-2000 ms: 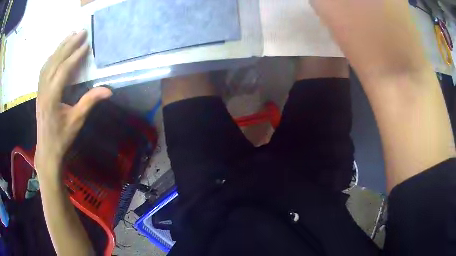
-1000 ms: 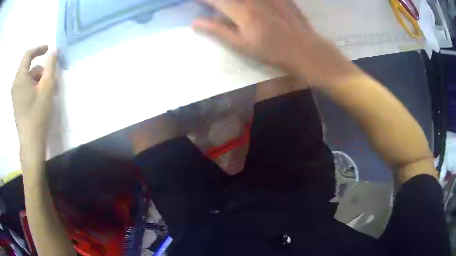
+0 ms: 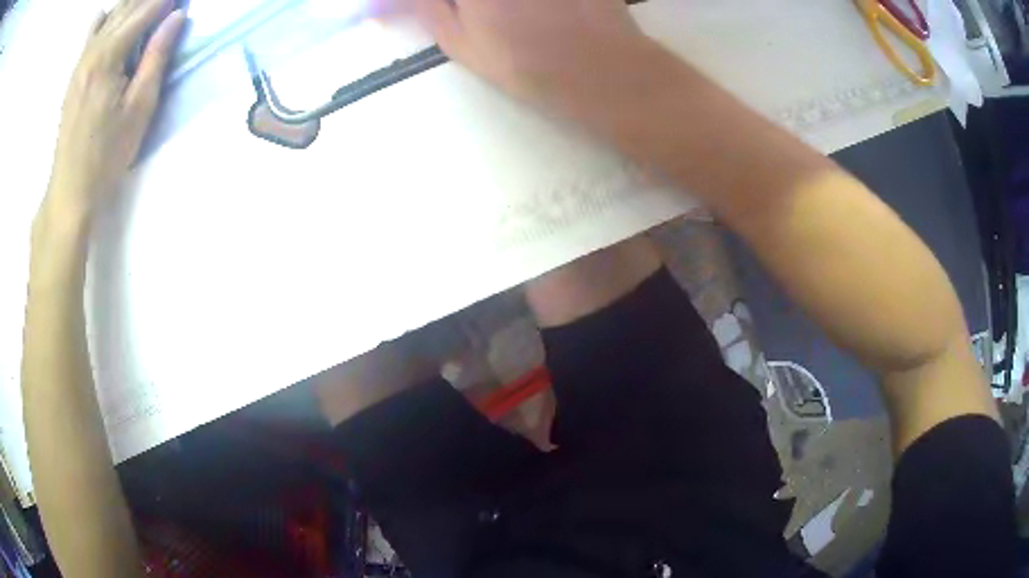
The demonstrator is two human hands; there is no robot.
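Note:
A clear plastic template (image 3: 226, 36) lies at the top left of the table, cut off by the top edge and washed out by glare. A dark rounded slot outline (image 3: 296, 113) and a small brownish tab (image 3: 282, 129) show at its near side. My left hand (image 3: 113, 96) is at the template's left side, fingers extended up to the frame's top; whether it grips the edge is unclear. My right hand (image 3: 508, 40) reaches over the template's right part, its fingertips lost in glare and at the top edge. No fabric can be made out.
The white table (image 3: 339, 248) has a faint ruler scale (image 3: 587, 209) along its front edge. Snips with orange-yellow and red handles (image 3: 903, 43) lie at the upper right beside a white scrap (image 3: 953, 68). A dark red basket (image 3: 248, 540) is below left. My legs are under the table edge.
The template has shifted up in view, and its tab now shows more clearly. Both hands are higher in the picture. The grey-blue panel seen earliest is no longer visible.

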